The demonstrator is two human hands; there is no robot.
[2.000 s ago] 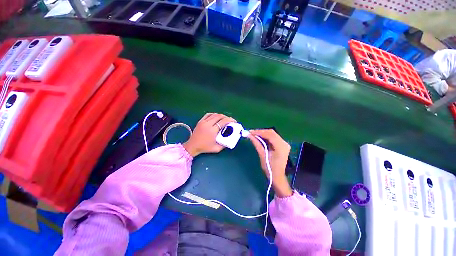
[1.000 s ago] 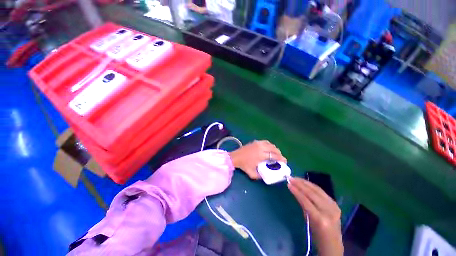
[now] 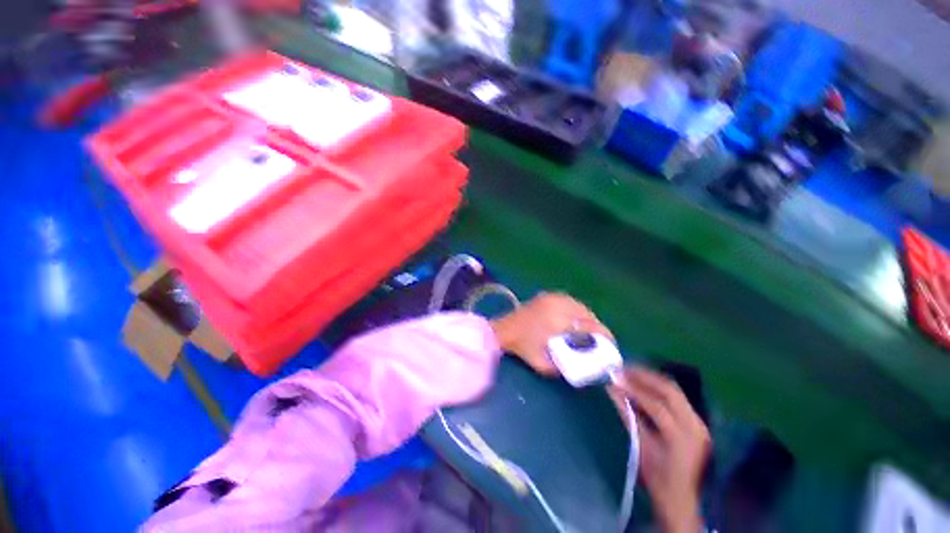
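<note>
The picture is blurred. A white power bank (image 3: 585,359) with a dark oval window is in my left hand (image 3: 540,325), which grips it from the left side. My right hand (image 3: 667,432) is at its lower right corner, with the fingers on the end of the white charging cable (image 3: 632,458). The plug is at the power bank's corner; whether it is fully in cannot be told. The cable loops down towards my body. A black phone (image 3: 682,383) lies partly hidden behind my right hand.
Stacked red trays (image 3: 281,260) with white power banks stand at left. A tape roll (image 3: 493,300) and a dark block (image 3: 391,302) lie beside my left hand. A black compartment tray (image 3: 510,104) and a blue box (image 3: 646,137) are at the far side. A white tray (image 3: 894,502) is cut off at lower right.
The view has swung left since the first frame, so the red trays show more fully and the white tray mostly leaves the picture. Both hands stay at the power bank and cable.
</note>
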